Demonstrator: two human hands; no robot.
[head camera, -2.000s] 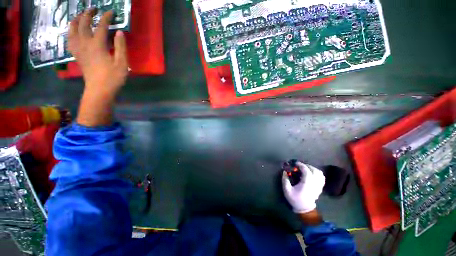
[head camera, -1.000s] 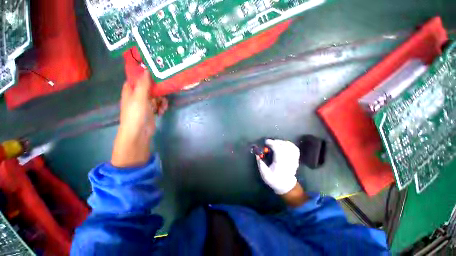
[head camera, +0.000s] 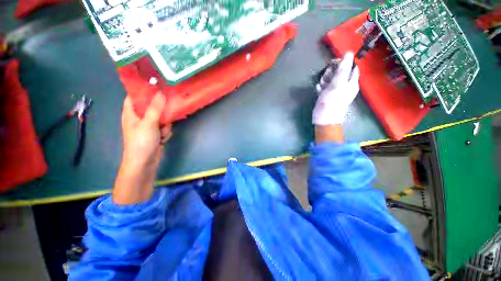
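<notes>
A large green circuit board (head camera: 192, 35) with a pale border lies on a red support (head camera: 209, 88) at the top centre, cut off by the upper edge. My bare left hand (head camera: 144, 129) grips the near left corner of that red support. My right hand (head camera: 336, 90) wears a white glove and is closed around a dark tool, mostly hidden, that looks like the cutters (head camera: 328, 74). It is beside the left edge of the right-hand red support. Whether it touches that support cannot be told.
Another green board (head camera: 426, 46) sits tilted on a red support (head camera: 393, 110) at the right. Open cutters with black handles (head camera: 80, 118) lie on the green mat at the left. A red support (head camera: 19, 131) is at the far left. A yellow strip (head camera: 263, 161) marks the bench's near edge.
My left hand went from the left-hand board to the central red support, which has come closer to me with its board. My gloved hand has moved towards the right-hand support. The view has shifted.
</notes>
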